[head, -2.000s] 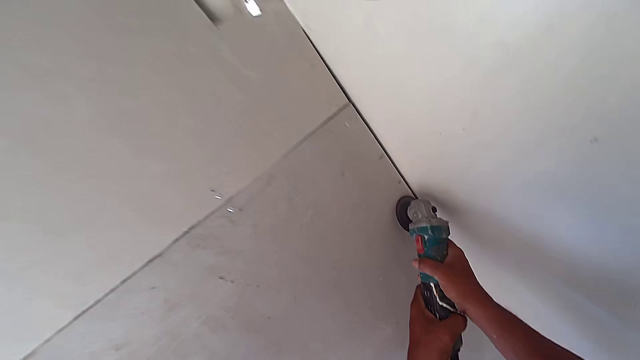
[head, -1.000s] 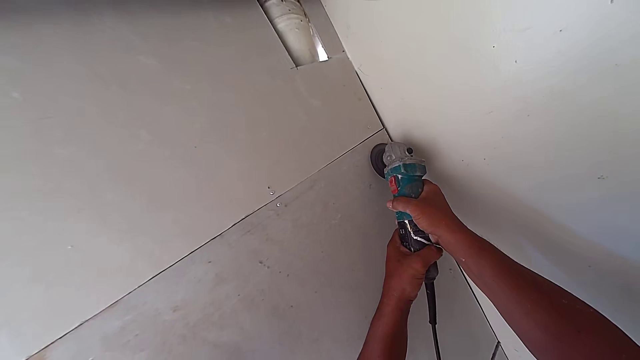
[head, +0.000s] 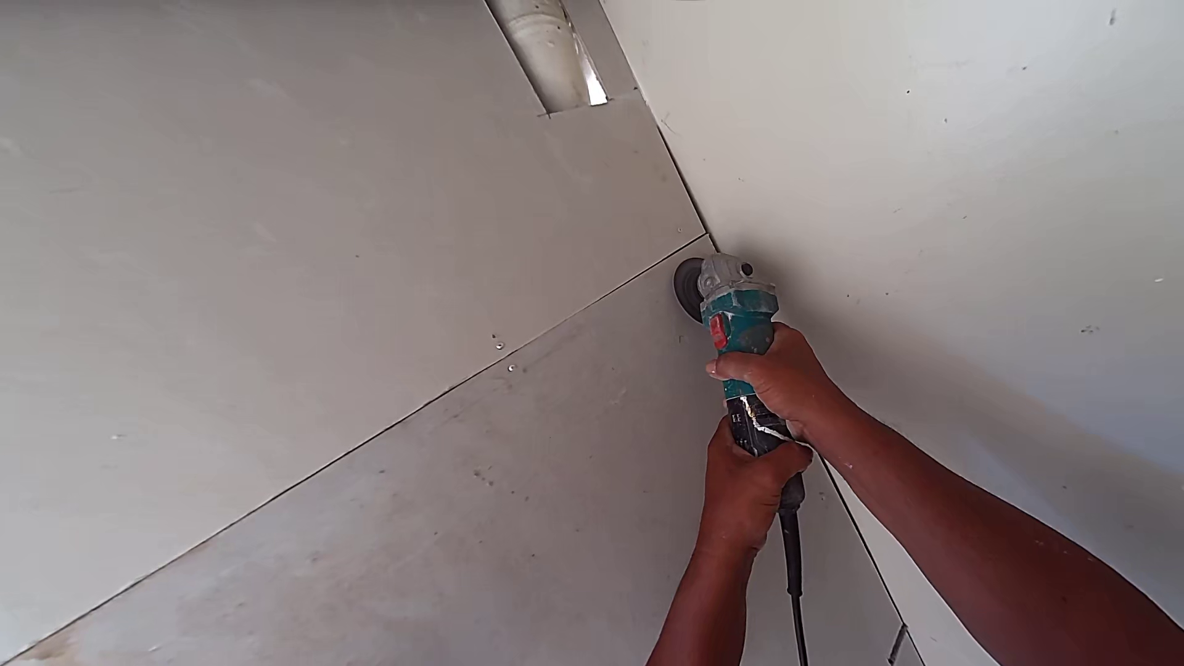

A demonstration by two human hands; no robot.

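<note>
Both my hands hold a teal and black angle grinder (head: pixel 751 338) upright against the boards. My right hand (head: pixel 786 375) is wrapped round its teal body, just below the red switch. Lower down, my left hand (head: pixel 747 476) grips the black rear handle, above the power cord (head: pixel 793 555). The grinder's dark disc (head: pixel 689 289) is at the board face, close to the corner and just below where the board joint (head: pixel 407 418) meets it. Whether the disc touches the board cannot be told.
A pale panel (head: pixel 971 231) meets the grey boards (head: pixel 324 231) along a narrow dark gap (head: pixel 683 180). Above, a rectangular cutout shows a pale pipe (head: pixel 546 55). Screw heads (head: pixel 511 368) sit beside the joint. A short dark slot (head: pixel 897 643) lies at the bottom right.
The view has shifted, bringing the cutout and pipe into sight. The grinder, in both hands throughout, has moved up along the corner to near the board joint.
</note>
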